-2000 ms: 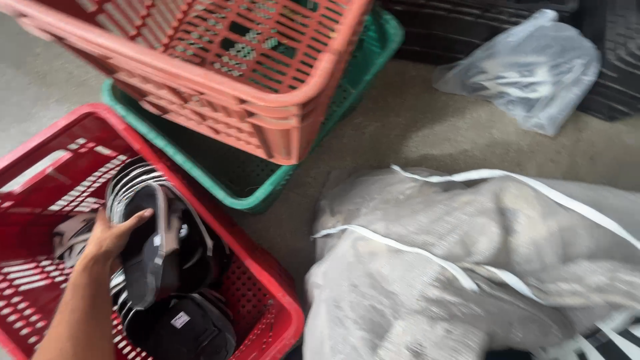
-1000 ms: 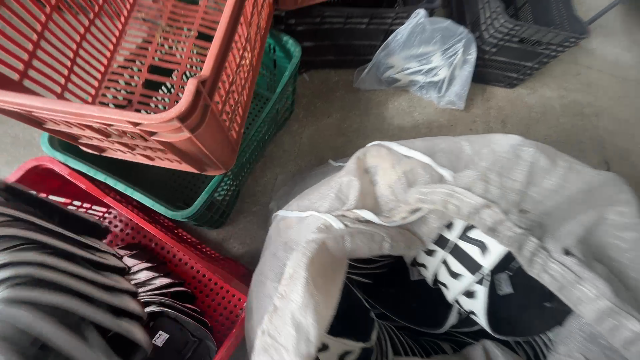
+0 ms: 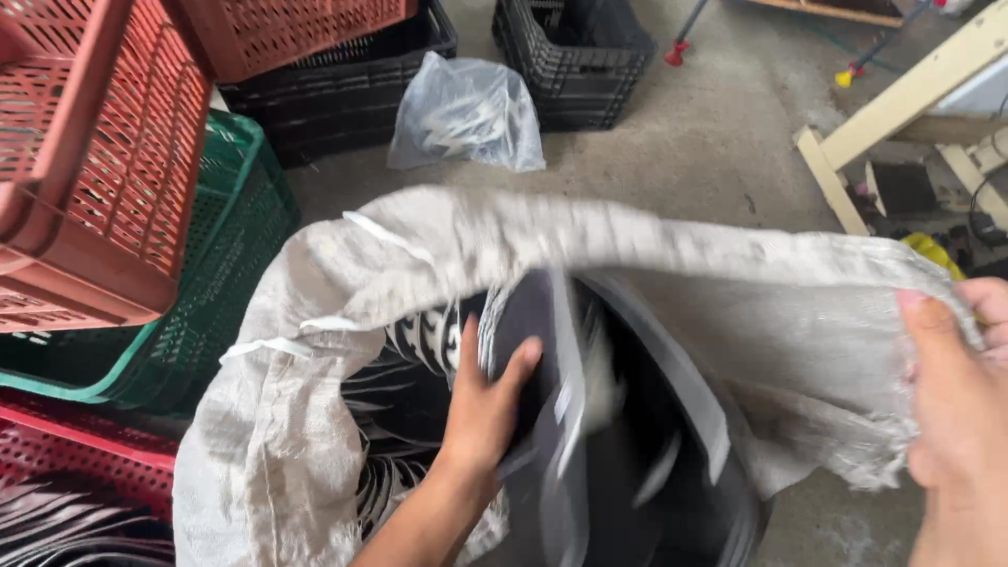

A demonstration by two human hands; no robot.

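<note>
A large off-white woven sack stands with its mouth open in the middle of the view. Inside it lie stacked black-and-white cut pieces, which look like shoe parts. My left hand is inside the mouth, thumb and fingers against a stack of dark, pale-edged pieces; its fingertips are partly hidden. At the right, my right hand pinches the sack's rim and holds it stretched outward. Blur hides detail of the dark pieces between the hands.
Salmon plastic crates rest over a green crate at the left, above a red crate holding dark stacked pieces. Beyond the sack are black crates and a clear plastic bag. A cream metal frame stands at the upper right.
My left hand, earlier on pieces in the red crate, is now inside the sack. My right hand has come into view, gripping the sack's rim. The view has shifted right.
</note>
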